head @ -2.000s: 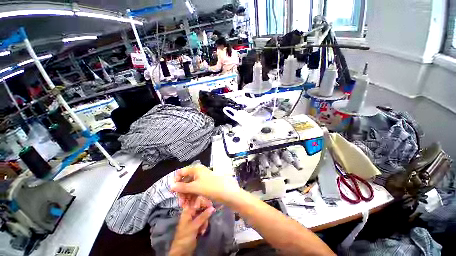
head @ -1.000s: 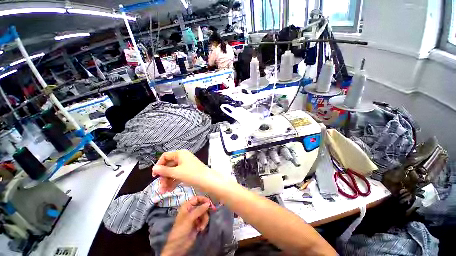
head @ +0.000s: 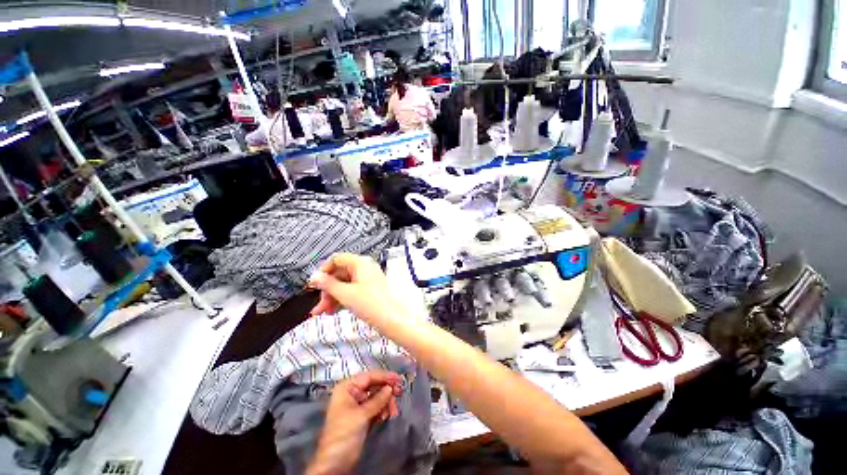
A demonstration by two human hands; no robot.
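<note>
A garment piece of striped cloth (head: 320, 345) joined to plain dark grey cloth (head: 302, 422) lies left of the overlock machine (head: 506, 269), below my hands. My left hand (head: 364, 408) is low over the grey cloth, thumb and fingertips pinched together at its edge. My right hand (head: 345, 286) is raised above and beyond it over the striped part, thumb and forefinger pinched. Whatever fine thing is between the right fingertips, perhaps a thread or needle, is too small to tell.
Red-handled scissors (head: 648, 338) and a cream piece (head: 647, 278) lie right of the machine. Thread cones (head: 656, 165) stand behind it. A striped heap (head: 302, 237) lies beyond the work. Another machine (head: 70, 390) is at left. A person (head: 410, 102) sits in the background.
My right hand was close to my left, then moved up and away, and is now higher above the striped cloth. My left hand stays low. More of the striped part shows.
</note>
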